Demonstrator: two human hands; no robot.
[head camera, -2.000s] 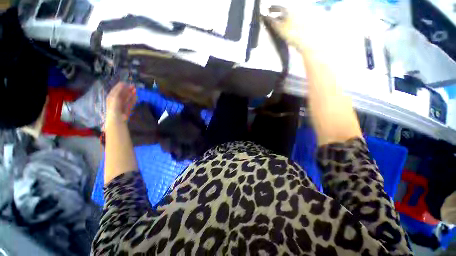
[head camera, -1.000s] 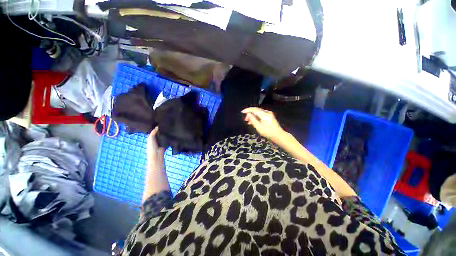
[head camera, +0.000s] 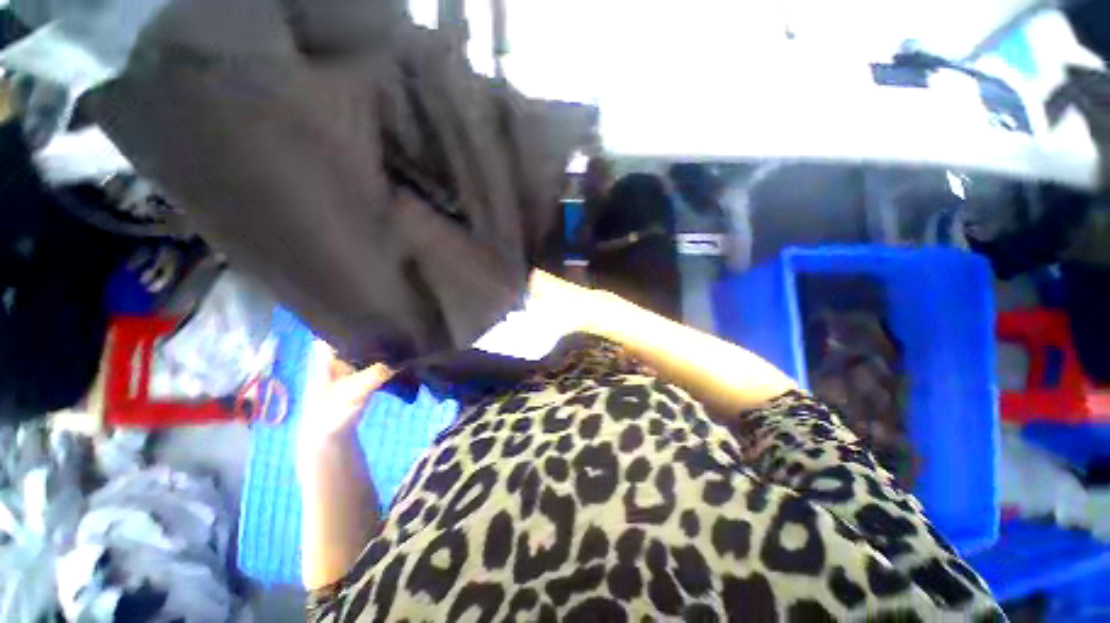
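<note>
A large dark brown cloth bundle (head camera: 353, 183), crumpled and blurred, is raised in front of me and covers the left part of the table. My left hand (head camera: 347, 396) is at its lower edge above the blue crate, with the fingers against the cloth. My right hand (head camera: 548, 298) is at the right lower side of the bundle, its fingers hidden behind or in the cloth. A white patch (head camera: 523, 335) shows at the bundle's lower edge between my hands.
The white table (head camera: 730, 97) crosses the top. The blue crate (head camera: 274, 487) is at my left, with orange-red scissors (head camera: 262, 399) by its edge. A deep blue bin (head camera: 956, 402) holding dark cloth is at the right. Red stools (head camera: 140, 371) and grey cloth heaps (head camera: 146, 535) lie beyond.
The dark cloth has come up from the blue crate to in front of the table. My left hand has moved a little left and down, and my right hand has moved left to the cloth.
</note>
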